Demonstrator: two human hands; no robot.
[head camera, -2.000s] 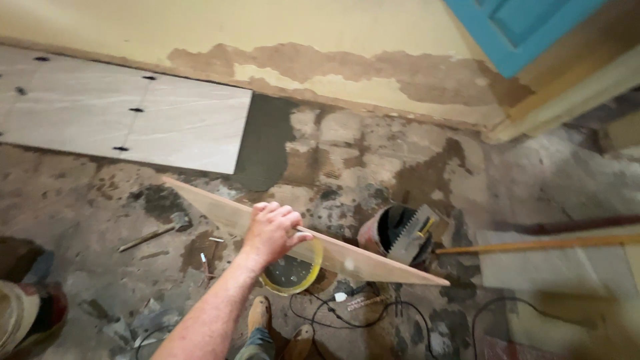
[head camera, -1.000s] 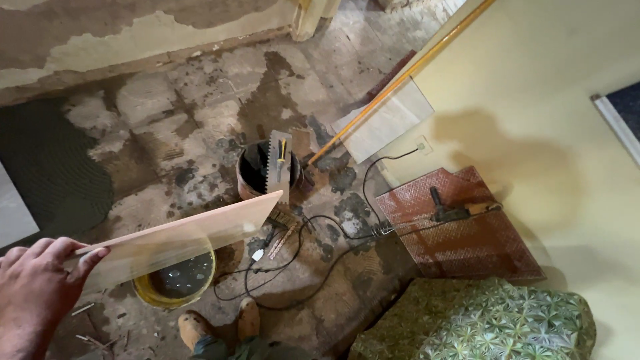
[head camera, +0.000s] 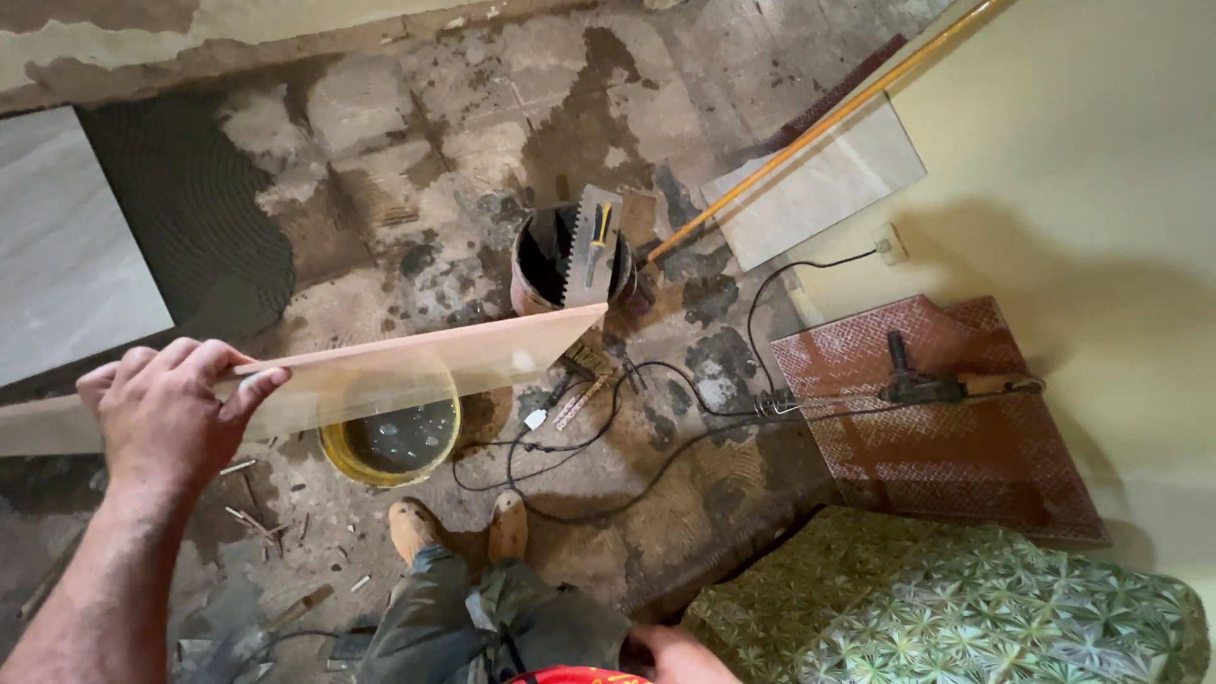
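Observation:
My left hand (head camera: 176, 408) grips the upper edge of a large floor tile (head camera: 475, 351), fingers over the edge and thumb along it. The tile is seen nearly edge-on and hangs partly over a yellow-rimmed bucket (head camera: 399, 446) of grey water. My right hand (head camera: 674, 655) shows only in part at the bottom edge, beside a red rounded object (head camera: 570, 675); whether it holds that is not clear. A notched trowel (head camera: 594, 249) rests on a bucket (head camera: 537, 271) beyond the tile. Combed grey adhesive (head camera: 204, 209) borders a laid tile (head camera: 71, 228).
An orange pole (head camera: 826, 123) slants across a loose pale tile (head camera: 822, 190). Black cables (head camera: 617, 513) snake over the floor to a wall socket (head camera: 889, 245). A power tool (head camera: 917, 383) lies on brown patterned tiles (head camera: 931, 456). A green patterned cushion or cover (head camera: 969, 608) fills the lower right.
The view has swung right since the oldest frame. My left hand still holds the tile. Part of my right hand and the red object now show at the bottom edge.

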